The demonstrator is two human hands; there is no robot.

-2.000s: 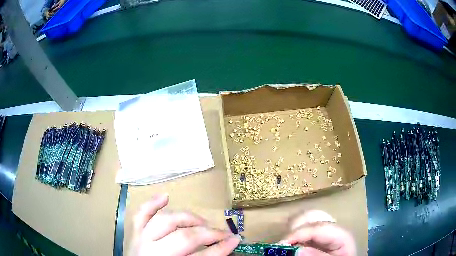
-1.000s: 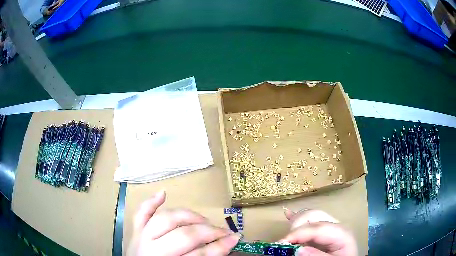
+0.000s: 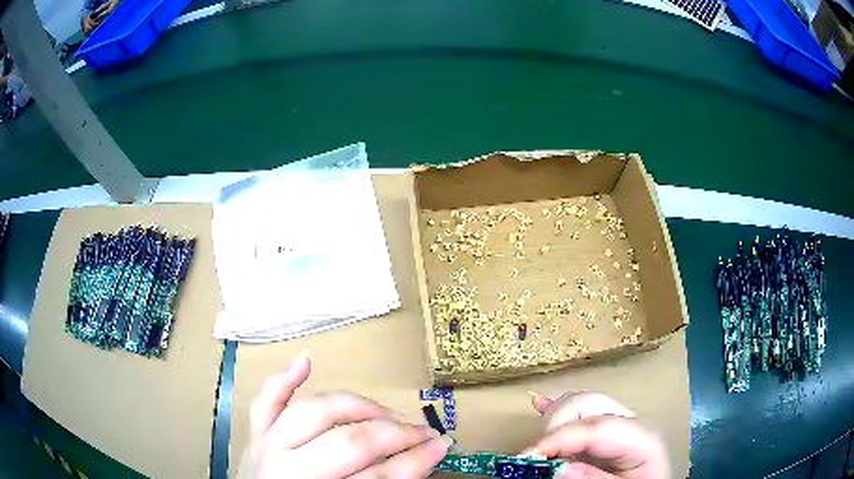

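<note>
A narrow green circuit board [image 3: 476,462] lies level between my hands at the bottom edge, with glowing blue-white digits on its dark display [image 3: 524,470]. My left hand [image 3: 348,442] pinches its left end. My right hand [image 3: 599,443] grips its right end; the fingertips cover that end. Both hands are bare and cut off by the lower edge. A small black block [image 3: 433,418] shows just above my left fingertips. A bent blue-purple patterned strip [image 3: 449,408] lies on the cardboard beside it.
An open carton [image 3: 552,367] holds many small gold bits and two dark pieces. Plastic bags [image 3: 309,253] lie left of it. Board stacks stand at far left [image 3: 129,290] and far right [image 3: 773,313]. A metal post [image 3: 75,112], blue bins [image 3: 136,33] and a person's hand [image 3: 98,11] show beyond.
My right thumb and index finger have shifted slightly around the board's right end. The glowing digits look different from before. My left hand keeps its hold.
</note>
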